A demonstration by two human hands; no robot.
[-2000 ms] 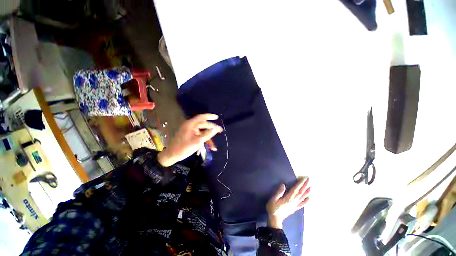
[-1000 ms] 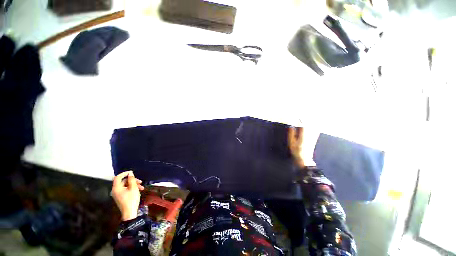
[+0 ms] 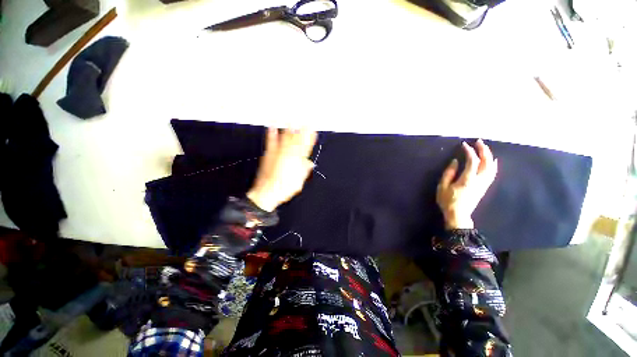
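The dark navy trouser leg panel (image 3: 391, 181) lies lengthwise along the near table edge, its left end split into two layers. White basting thread (image 3: 319, 162) shows beside my left hand, with a loose tail at the near edge. My left hand (image 3: 285, 166) lies on the cloth left of centre, slightly blurred; its fingertips are at the far edge, and I cannot tell if it pinches the cloth. My right hand (image 3: 468, 180) rests on the cloth right of centre, fingers bent and a little apart, near the far edge.
Shears (image 3: 283, 17) lie beyond the cloth on the white table (image 3: 391, 84). A crumpled dark pad (image 3: 91, 77), a wooden ruler (image 3: 73, 52) and a dark block (image 3: 61, 19) are far left. A black garment heap (image 3: 29, 164) hangs at the left edge. The iron (image 3: 457, 8) is cut off at the top.
My left hand has moved from the near left corner onto the cloth toward its far edge. The cloth now reaches further right in one long piece, and its left end has parted into layers.
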